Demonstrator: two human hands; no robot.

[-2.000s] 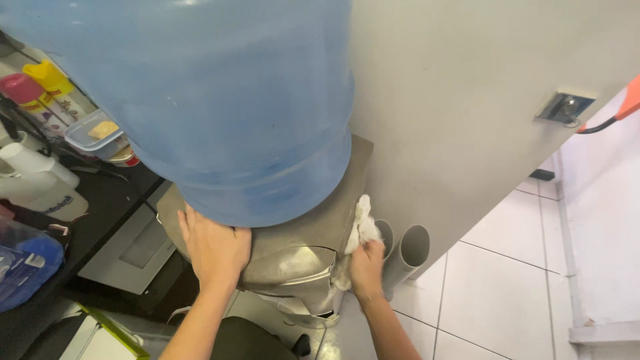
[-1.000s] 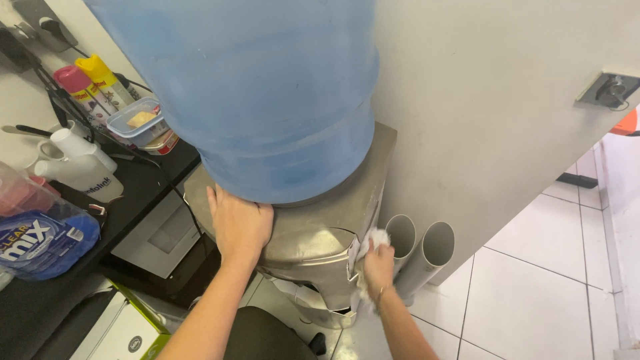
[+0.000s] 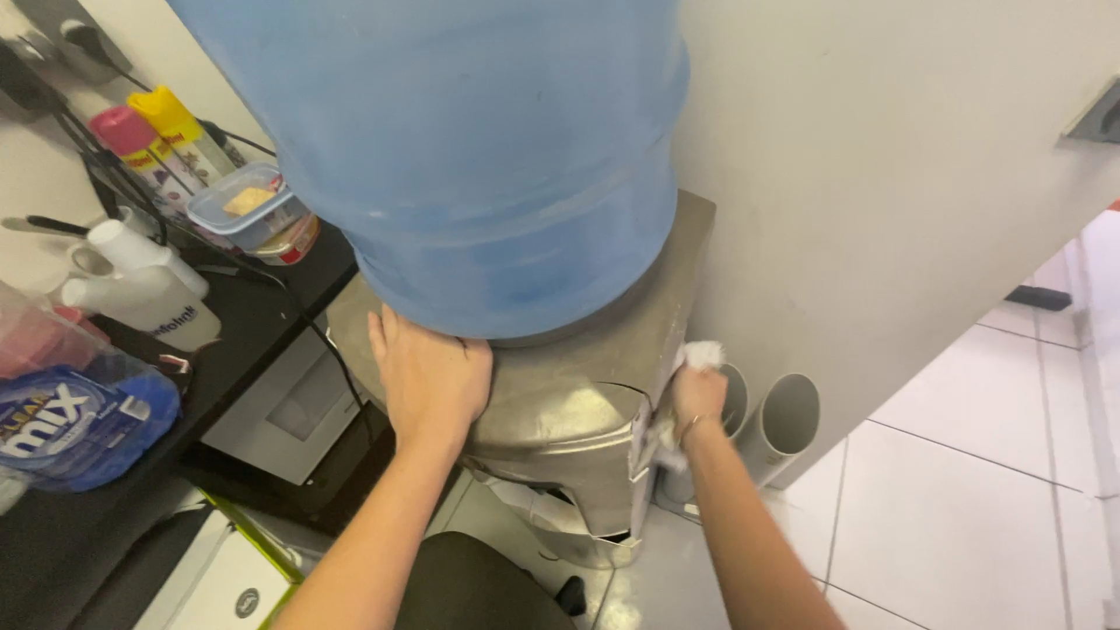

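A large blue water jug [image 3: 490, 157] stands upside-down or upright, which I cannot tell, on a worn metallic-looking water dispenser [image 3: 560, 394]. My left hand [image 3: 433, 376] lies on the dispenser's top at the left, beside the jug's base, with nothing seen in it. On the right side of the dispenser, my right hand [image 3: 698, 398] grips a white cloth [image 3: 703, 354] against the side panel; part of the cloth hangs below the hand. The dispenser's front casing shows gaps and broken-looking edges.
Two grey tubes [image 3: 790, 411] stand right of the dispenser, by a pale partition [image 3: 857, 175]. A black shelf [image 3: 254, 302] at left holds spray cans [image 3: 171, 127], a plastic food container [image 3: 245, 206], white cups and a blue-labelled bottle [image 3: 79, 420]. A chair seat [image 3: 472, 586] is below.
My right hand has moved with the cloth along the dispenser's right side. My left hand stays on its top. The view has shifted somewhat.
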